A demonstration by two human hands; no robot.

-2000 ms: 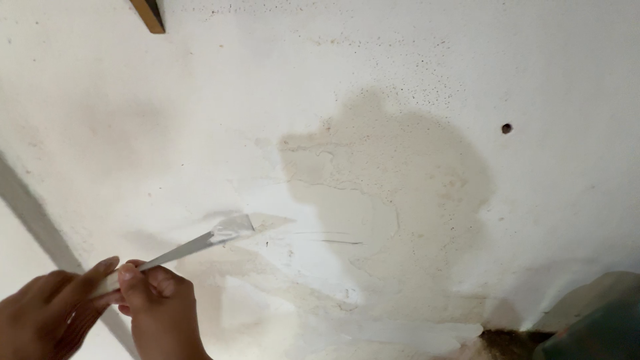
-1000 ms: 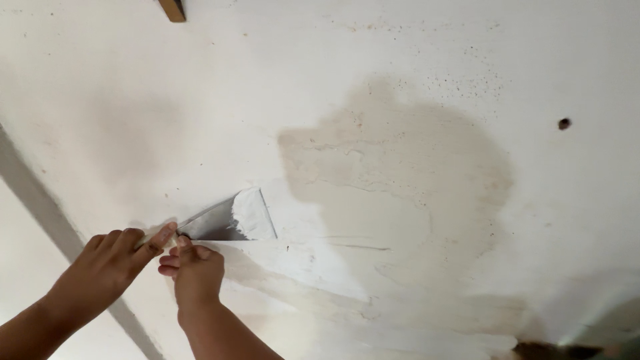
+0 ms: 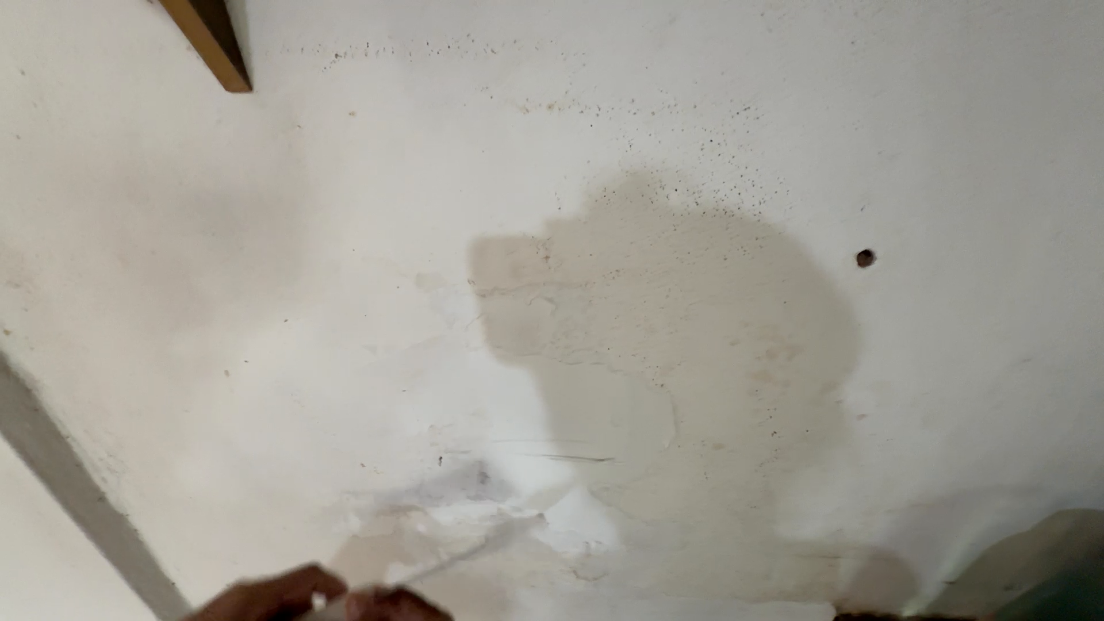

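Observation:
At the bottom edge, my left hand [image 3: 272, 593] and my right hand [image 3: 397, 604] are close together, both closed on the handle of a putty knife [image 3: 479, 552]. Its thin blade is seen nearly edge-on and blurred, pointing up and right against the lower part of the white plastered wall [image 3: 388, 198]. Around the blade, the plaster shows rough smears of white filler and pale brownish patches. A smoother filled area with a thin scratch lies to the upper right, partly under a shadow.
A small dark hole [image 3: 865, 258] is in the wall at right. A brown wooden piece [image 3: 211, 52] juts in at the top left. A grey strip [image 3: 78, 492] runs diagonally at lower left. Something dark green [image 3: 1061, 578] is at the lower right corner.
Both hands and the putty knife have moved down in view. The blade, seen broad with white filler on it a second ago, now shows nearly edge-on.

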